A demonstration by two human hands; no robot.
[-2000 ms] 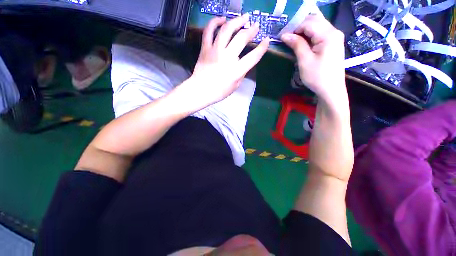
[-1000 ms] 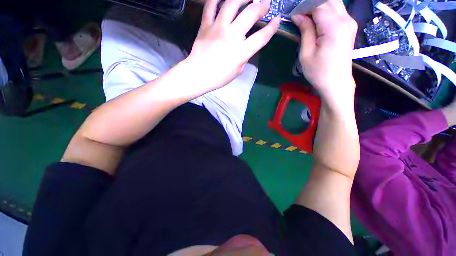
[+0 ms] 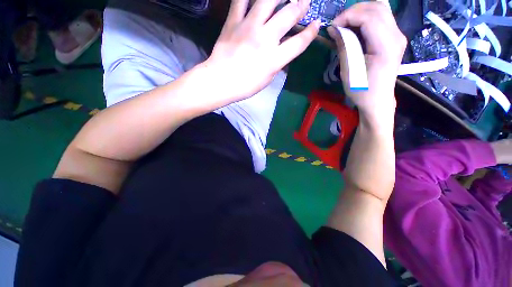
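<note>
A dark speckled circuit board [image 3: 324, 10] lies at the bench edge, at the top of the picture, cut off by it. My left hand [image 3: 252, 42] rests over the board's left part, with its fingertips on it. My right hand [image 3: 370, 42] pinches a white flat ribbon cable [image 3: 353, 59] at the board's right end. The cable's free end, with a blue tip, hangs back over my right hand. Whether the cable sits in a connector is hidden by my fingertips.
A heap of boards with curling white cables [image 3: 443, 47] lies in a dark tray [image 3: 474, 115] at right. A dark tray edge [image 3: 188, 7] shows upper left. A red stool [image 3: 327, 130] stands below the bench. A person in a purple sleeve [image 3: 443, 168] is at right.
The white cable now bends back over my right hand and shows its blue tip. The view has shifted, so the board and bench sit higher. The purple sleeve has moved nearer the heap.
</note>
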